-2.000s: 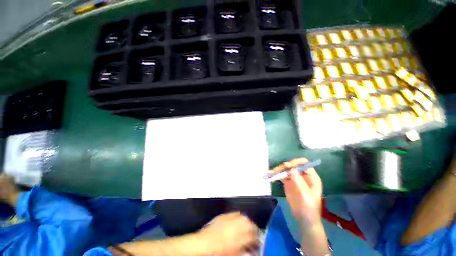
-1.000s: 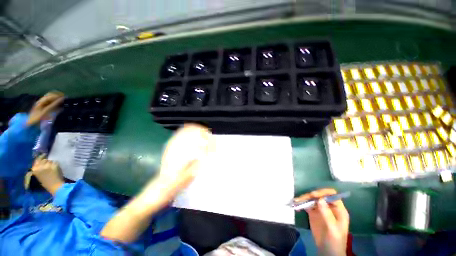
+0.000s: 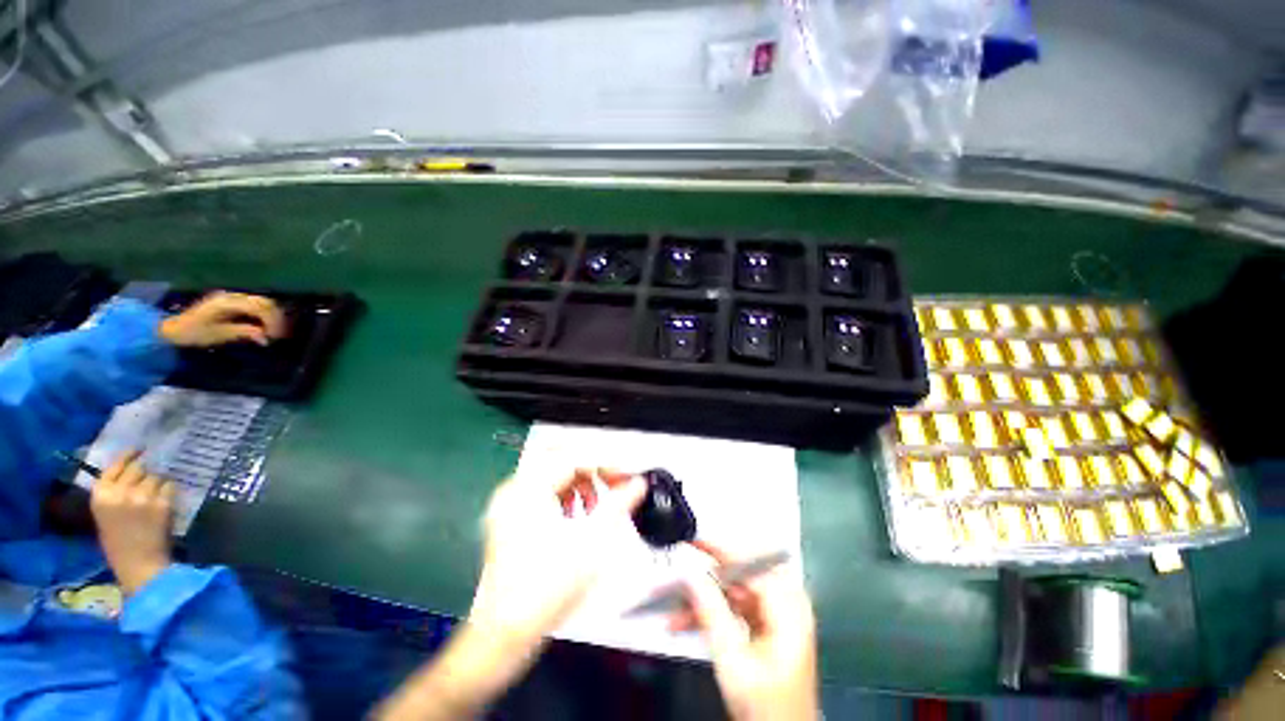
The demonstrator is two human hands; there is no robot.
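A black rounded housing [image 3: 662,509] is held over the white paper sheet [image 3: 768,486]. My left hand [image 3: 557,542] grips its left edge with the fingertips. My right hand [image 3: 747,627] holds thin grey tweezers [image 3: 755,565] just below and right of the housing, its fingertips near the lower edge. Whether the tweezers touch the housing cannot be told. Tiny grey specks lie on the sheet below the housing. Behind the sheet is the black foam tray [image 3: 691,385], with one housing in each pocket except the second front pocket from the left, which is empty.
A clear tray of gold-and-white blocks [image 3: 902,528] is on the right, with a silvery spool [image 3: 1096,632] below it. A co-worker's hands [image 3: 131,514] and blue sleeves are at the left, by another black tray [image 3: 333,338]. A clear plastic bag [image 3: 937,99] hangs at the back.
My left hand has come back from near the foam tray with a housing. One front pocket is now empty. My right hand has moved left over the sheet with the tweezers. The view has shifted.
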